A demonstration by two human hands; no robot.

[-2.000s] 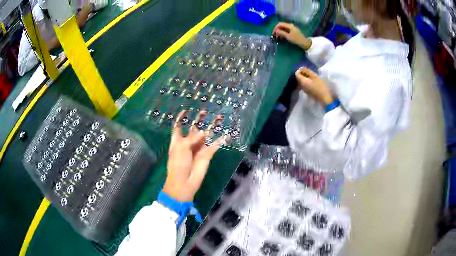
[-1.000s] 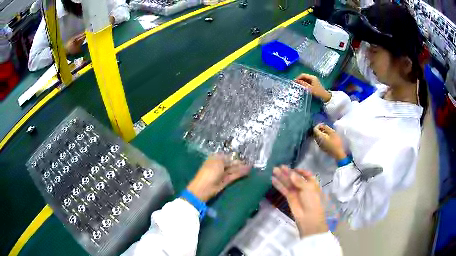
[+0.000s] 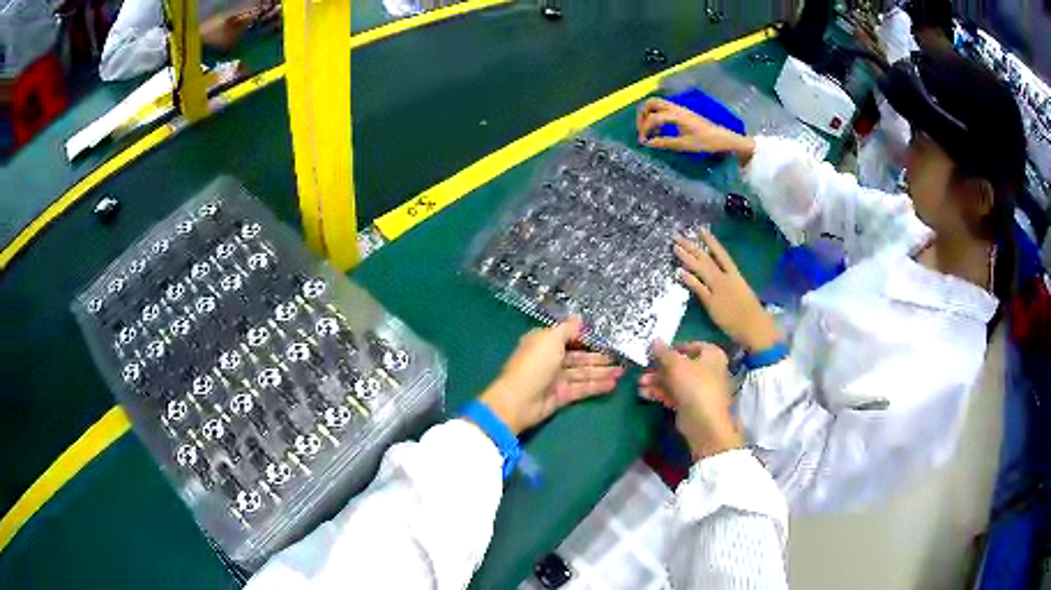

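Note:
A clear blister tray [image 3: 599, 231], filled with rows of small round modules, lies tilted across the green bench in front of me. It looks to have more than one layer at its near edge. My left hand [image 3: 556, 375], with a blue wrist strap, holds the near edge, thumb on top and fingers spread just below. My right hand [image 3: 695, 398] holds the near right corner between thumb and fingers. A thick stack of filled blister trays [image 3: 259, 357] stands to the left, with white-faced modules on top.
A neighbour [image 3: 876, 334] in a white coat sits right, one hand on the tray's right side, the other over a blue bin [image 3: 705, 110]. A yellow post [image 3: 323, 138] stands behind. A white sheet [image 3: 617, 524] with dark parts lies below the bench edge. A white box [image 3: 815, 95] stands back right.
My right hand has come into view and moved to the tray's corner; my left hand has moved to its near edge. The neighbour's hands have moved to the tray and the bin.

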